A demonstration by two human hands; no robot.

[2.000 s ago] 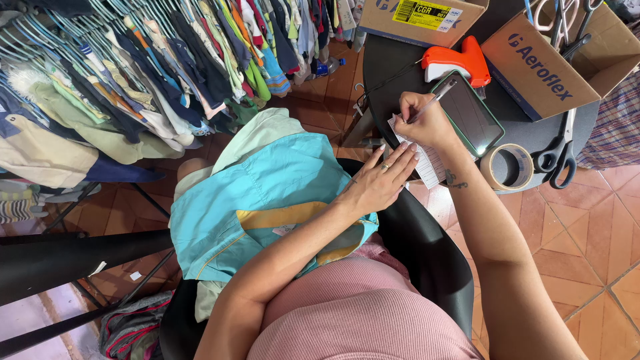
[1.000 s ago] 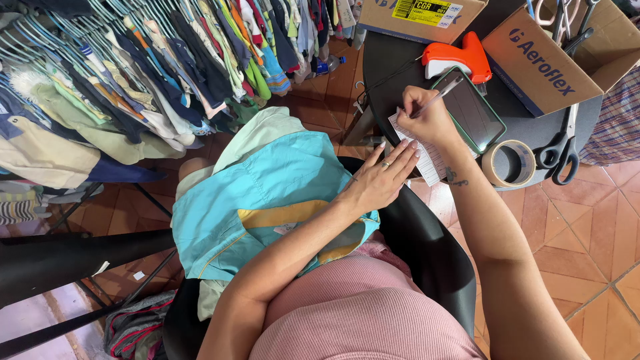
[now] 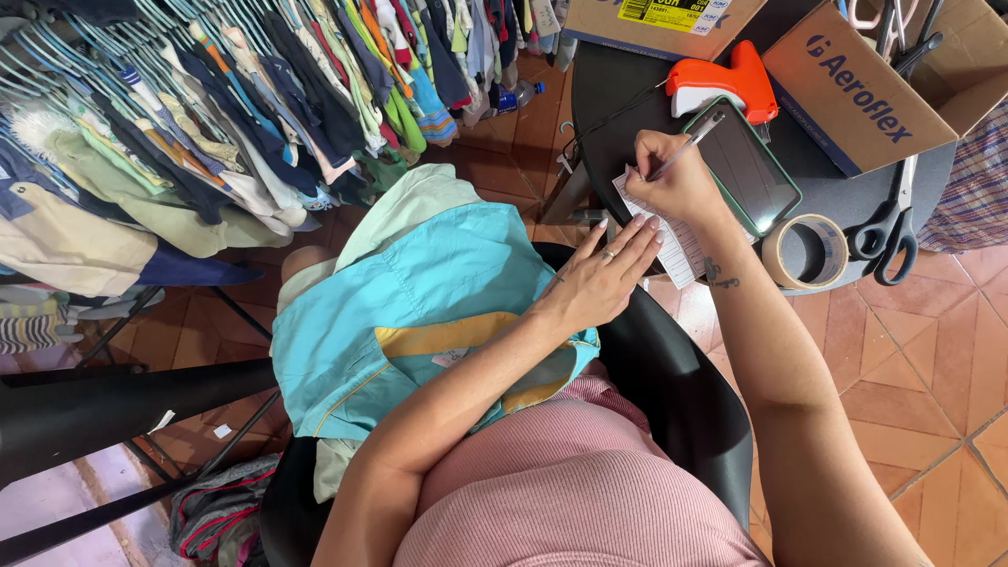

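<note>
My right hand [image 3: 671,175] grips a clear pen [image 3: 687,143], its tip hidden by the fingers, over a printed paper sheet [image 3: 679,253] at the round table's edge. Flat across the lower left part of that sheet lie the fingers of my left hand [image 3: 602,272], spread slightly and holding nothing; one wears a ring. Beneath my left forearm, a turquoise garment [image 3: 465,252] with yellow trim covers my lap, over a pale green cloth [image 3: 417,197]. A smartphone in a green case [image 3: 744,161] rests just right of my right hand.
On the black table [image 3: 602,87] stand an orange tagging gun [image 3: 728,83], a tape roll [image 3: 805,250], black-handled scissors [image 3: 890,228] and cardboard boxes [image 3: 858,102], one holding more scissors. Hanging children's clothes [image 3: 260,102] fill the upper left. A black chair [image 3: 709,370] surrounds me.
</note>
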